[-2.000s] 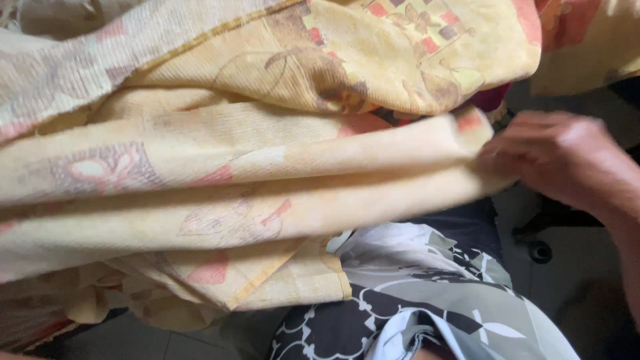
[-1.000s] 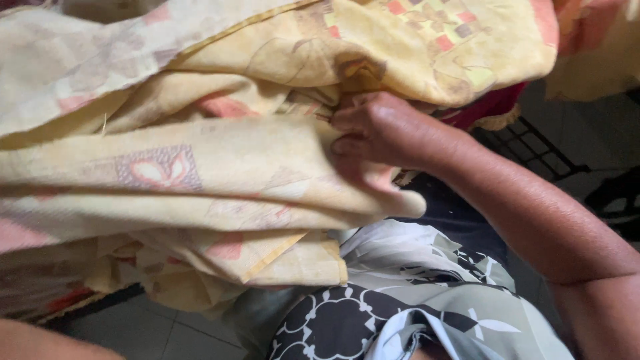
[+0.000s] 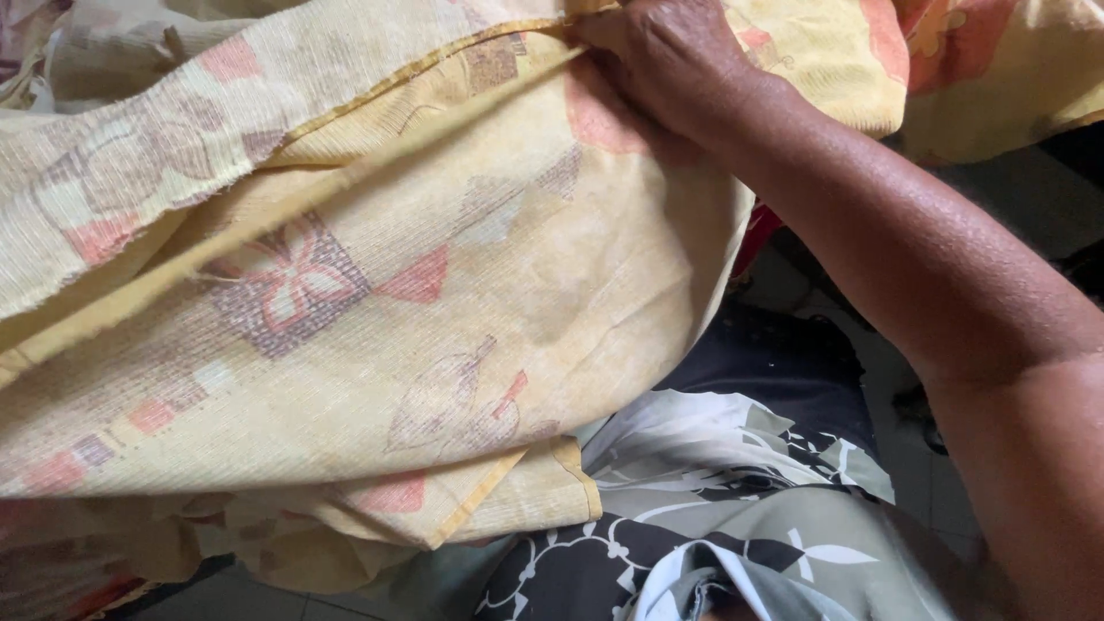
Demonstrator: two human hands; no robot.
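A large yellow printed fabric (image 3: 535, 285) with leaf, flower and coral-patch motifs spreads across the view. At the top centre my right hand (image 3: 660, 60) grips its hemmed edge, which runs taut down to the left border. Beyond that edge lies another fabric layer (image 3: 164, 138) with a frayed border and a narrow yellow hem. My fingertips are partly cut off by the top of the frame. My left hand is outside the view.
Below the fabric is my black, grey and white patterned garment (image 3: 733, 517). A folded, hemmed fabric corner (image 3: 483, 496) hangs beside it. Tiled floor (image 3: 241, 595) shows at the bottom left, and more printed cloth (image 3: 992, 78) lies at the upper right.
My right hand has moved left and then up to the top centre, still with the fabric. The gathered folds have spread into a broad panel with a taut edge.
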